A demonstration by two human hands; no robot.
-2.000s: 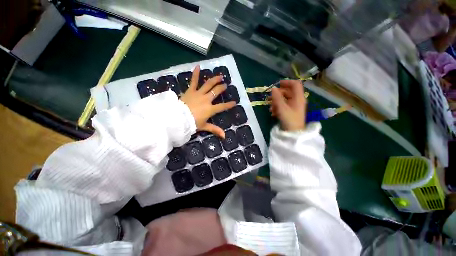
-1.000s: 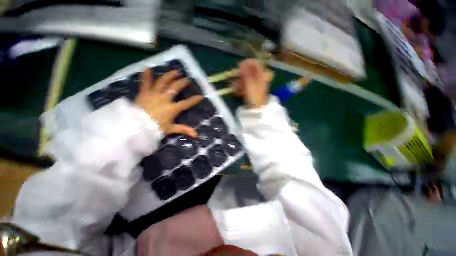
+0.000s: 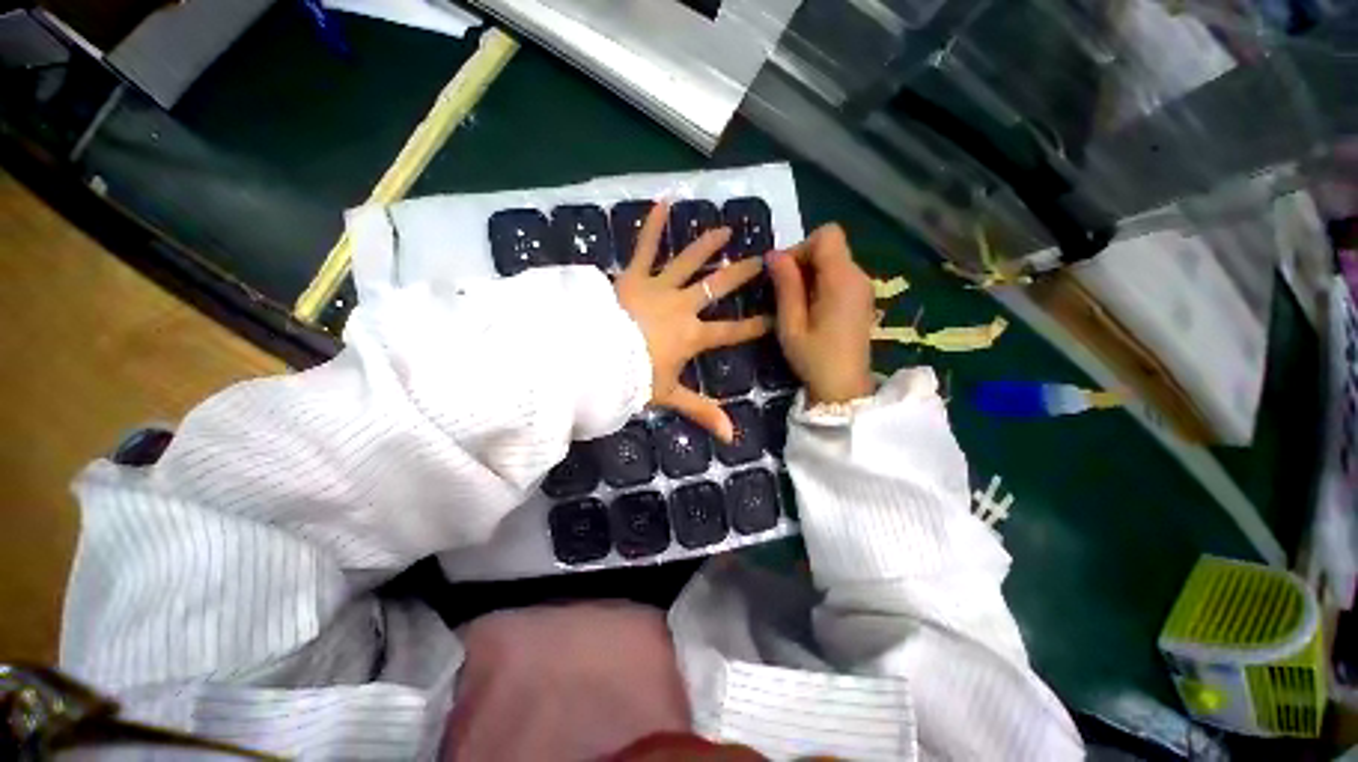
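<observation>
Black moulded parts stand in rows on a white sheet in front of me. My left hand lies spread over the middle rows, fingers apart, with a ring on one finger. My right hand is at the sheet's right side, thumb and index fingertips together over a part in the second row; whether they pinch something small cannot be seen. Both hands hide several parts.
Yellowish tape strips and a blue-handled tool lie right of the sheet, with white sprue pieces below. A green and white fan stands lower right. A long yellow strip lies left. Clear plastic is behind.
My right hand has moved left, from the tape strips onto the sheet's right side beside my left hand. My left hand stays spread on the parts. The whole view has shifted.
</observation>
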